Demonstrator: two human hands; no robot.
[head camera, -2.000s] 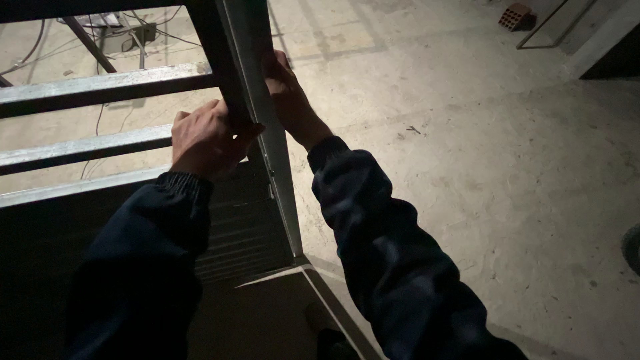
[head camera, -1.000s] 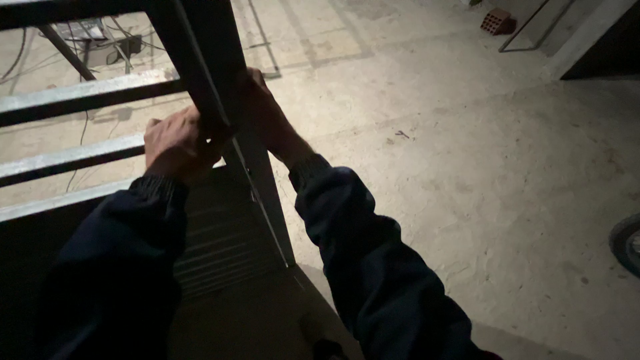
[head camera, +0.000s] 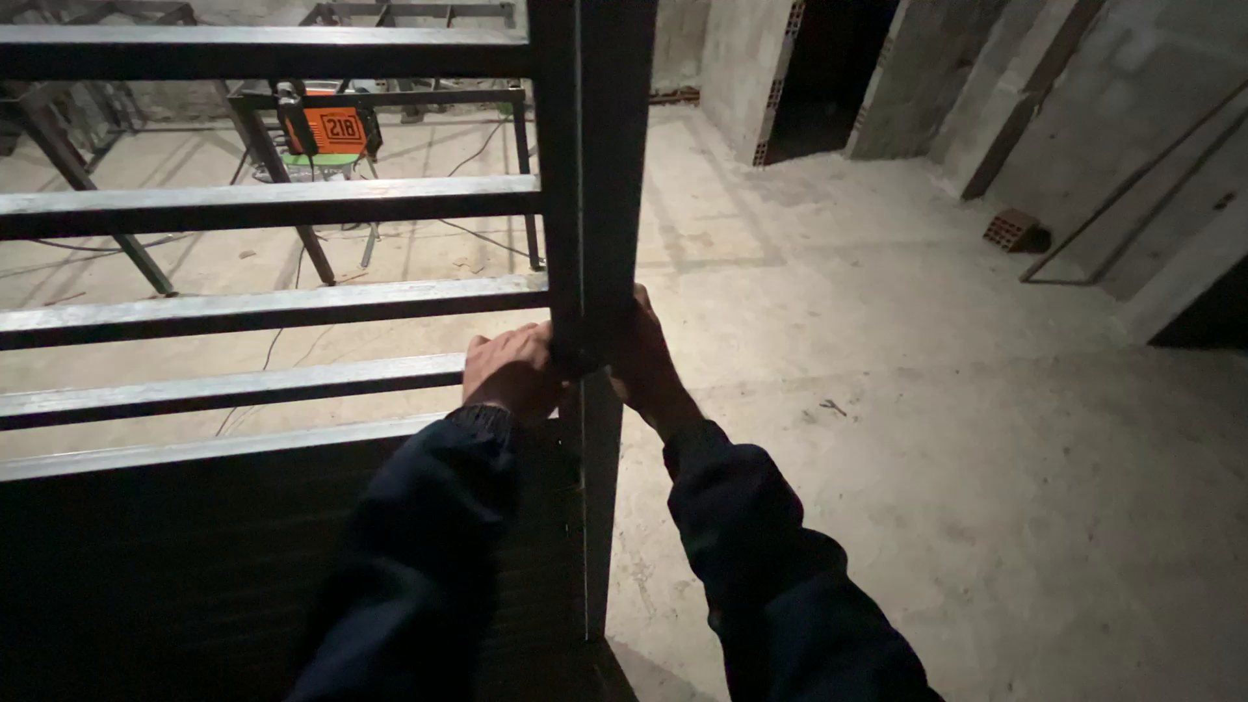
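A dark metal gate frame (head camera: 609, 175) stands upright before me, with level square-tube bars (head camera: 263, 307) and a dark ribbed lower panel (head camera: 244, 575) on its left side. My left hand (head camera: 514, 370) grips the left side of the upright post, where a bar meets it. On the post's right side, my right hand (head camera: 651, 361) holds on at about the same height. The post hides some fingers of both hands. Dark blue sleeves cover both forearms.
Behind the bars, an orange machine (head camera: 336, 127) sits by metal trestles (head camera: 263, 146), with cables on the concrete floor (head camera: 907, 468). A hollow brick (head camera: 1011, 229) and a leaning rod (head camera: 1131, 185) are at the right wall. A dark doorway (head camera: 829, 78) opens at the back.
My view has tilted up, showing the orange machine and doorway. Both hands stay on the post, which now looks more upright in view.
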